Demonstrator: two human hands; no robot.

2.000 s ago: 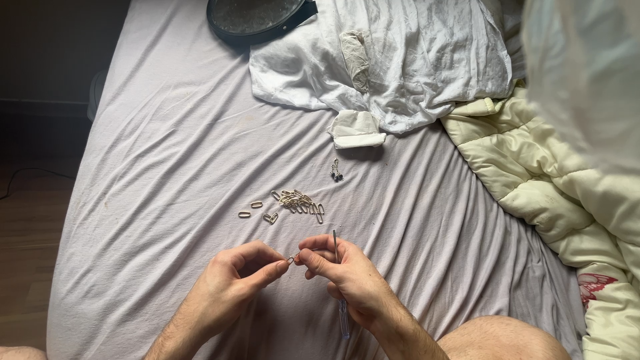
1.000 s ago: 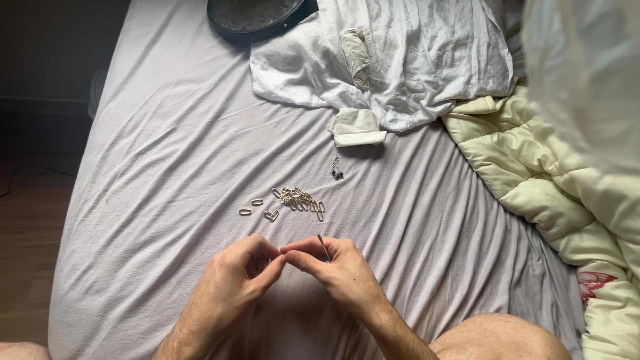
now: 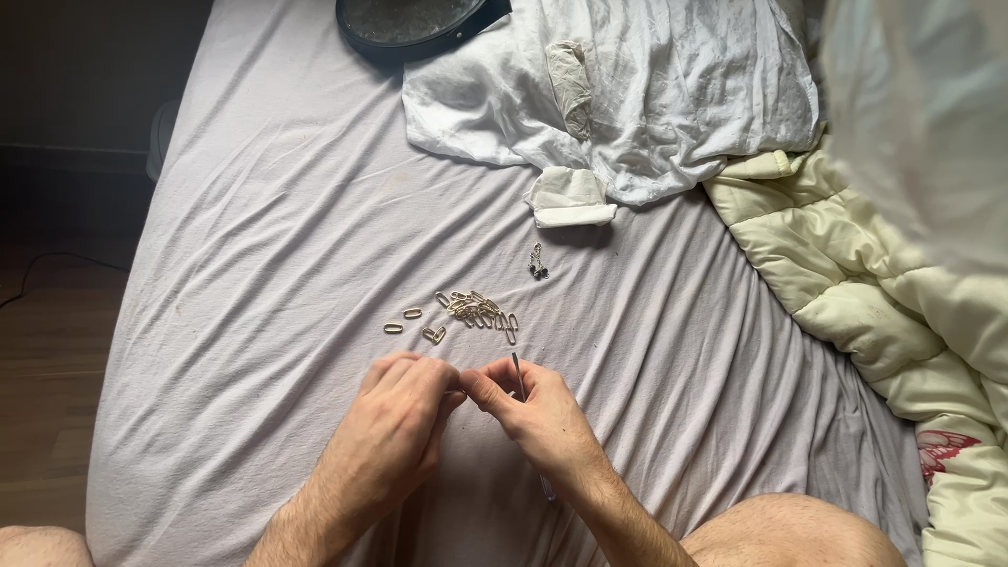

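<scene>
My left hand [image 3: 405, 421] and my right hand [image 3: 535, 413] meet at the fingertips low in the middle of the view. Something small is pinched between them, mostly hidden; in the earliest frame it looks like a small metal link. Across my right palm lies a thin metal tool [image 3: 517, 376], its tip past the fingers and a clear handle end below the hand. Just beyond my hands is a pile of gold-coloured oval links [image 3: 480, 309], with several loose links [image 3: 393, 328] to its left. A small chain with dark beads [image 3: 537, 264] lies farther up.
A wrinkled pale bedsheet [image 3: 260, 299] covers the bed. Beyond are a folded white pouch [image 3: 571, 201], a crumpled white cloth [image 3: 669, 94] and a dark round-rimmed object [image 3: 409, 24]. A pale yellow quilt [image 3: 874, 315] lies right. Bare legs [image 3: 795, 535] flank the near edge.
Both hands have turned inward and closed together, covering the link that showed between the fingertips two seconds ago. My left hand now shows more of its back. The pile and chain have not moved.
</scene>
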